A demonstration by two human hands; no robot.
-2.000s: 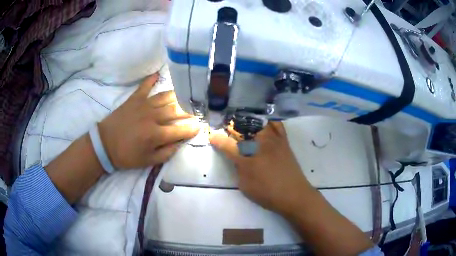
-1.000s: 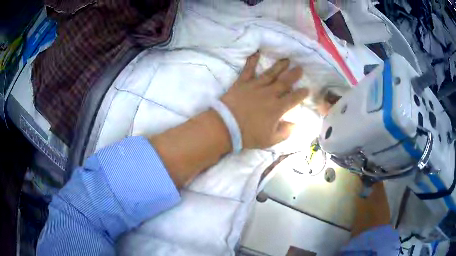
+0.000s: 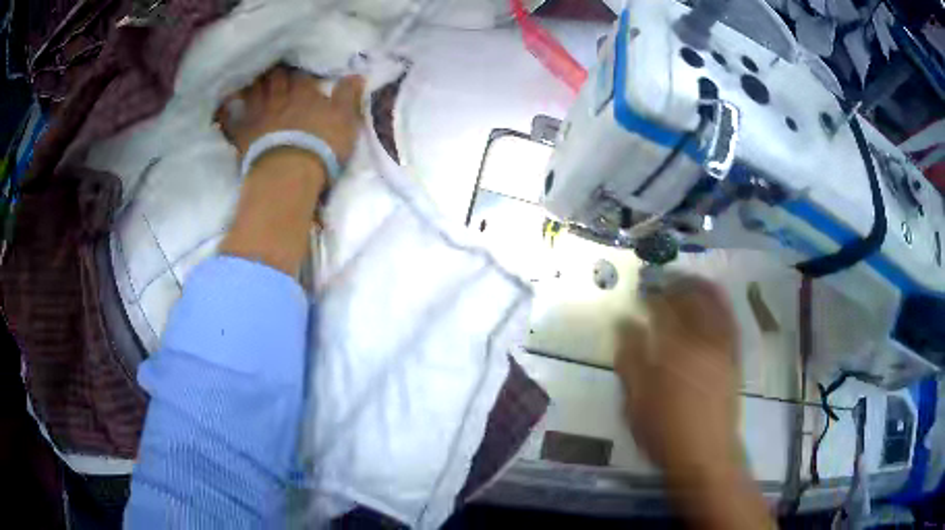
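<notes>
The white quilted panel [image 3: 414, 300] lies left of the needle area, with brown checked fabric [image 3: 508, 424] showing under its lower right corner. My left hand [image 3: 295, 119] is at the panel's upper part, its fingers curled into the bunched white fabric and fingertips partly hidden. My right hand [image 3: 679, 357] is motion-blurred over the machine bed, just below the dark round part [image 3: 656, 246] beside the needle area; its fingers are unclear. The lit metal plate [image 3: 580, 300] is uncovered by the panel.
The white sewing machine head [image 3: 663, 124] with a blue stripe stands at upper right. A red strap [image 3: 549, 52] runs down towards it. Brown checked fabric [image 3: 62, 300] lies at far left. A narrow brown strip [image 3: 805, 362] crosses the right of the bed.
The white panel has moved left, away from the needle area, with my left hand. My right hand, largely hidden behind the machine head a second ago, now shows over the bed. The camera view has shifted.
</notes>
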